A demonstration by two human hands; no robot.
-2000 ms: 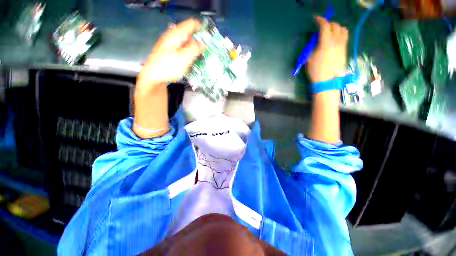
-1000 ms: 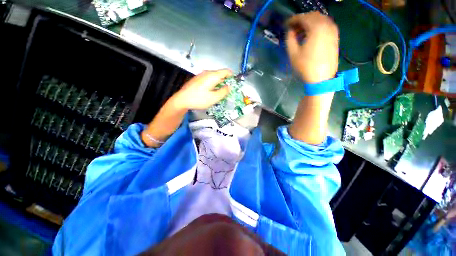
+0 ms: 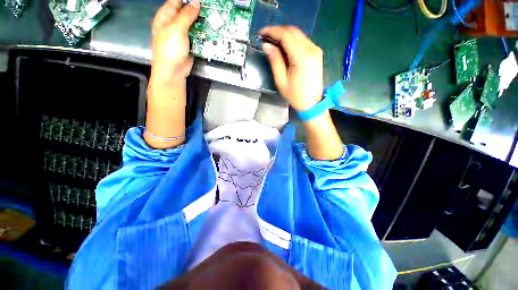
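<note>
My left hand holds a green circuit board by its left edge, over the bench's front edge at the top of the view. The board's white connectors and small parts face up. My right hand, with a bright blue strap on the wrist, is just right of the board, not touching it. Its fingers are curled and thumb and forefinger are near each other. A small dark thing shows at the fingertips; whether it is held is unclear.
A populated board lies at the upper left. A blue pen, another populated board, plain green boards and a tape roll are on the right. A black tray with rows of boards stands below the bench edge at left.
My left hand and the board have moved up and away from my body. My right hand has moved down and left, closer to the board. The view has turned.
</note>
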